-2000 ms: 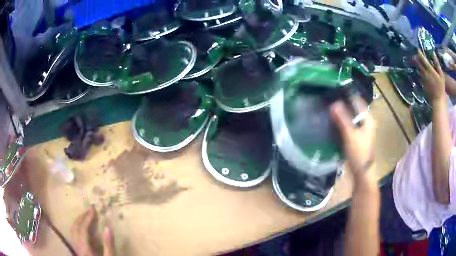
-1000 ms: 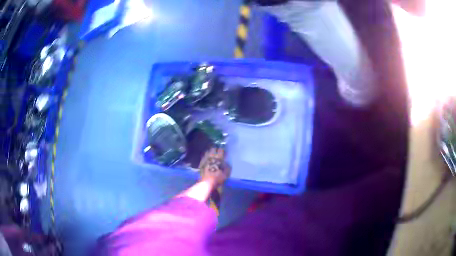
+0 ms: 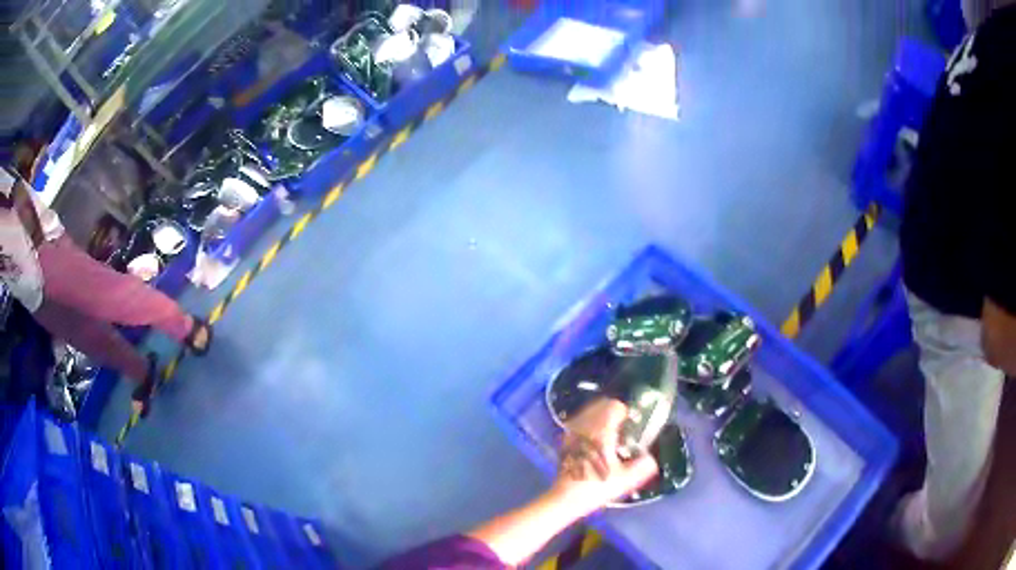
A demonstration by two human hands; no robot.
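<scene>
An open blue floor crate [image 3: 780,347] stands at the lower right, holding several green car bodies. My left hand [image 3: 599,468] reaches in from the bottom and grips the near end of a green car body [image 3: 611,384] with a pale rim. This body lies or is held over the others on the crate's left side; whether it touches them cannot be told. Another car body [image 3: 767,450], with a dark interior tray, lies alone on the crate's pale bottom to the right. My right hand is out of the picture.
Blue crates [image 3: 167,501] stand at the lower left. Bins with green bodies line the upper left, along yellow-black floor tape [image 3: 334,192]. A person [image 3: 95,292] bends at the left. Another person [image 3: 960,212] stands at the right edge. A blue tray [image 3: 574,47] lies at the top.
The view has swung from the bench to the floor crate, then turned, showing more of the surroundings. My left hand is now gripping a body. The body in my right hand is out of view.
</scene>
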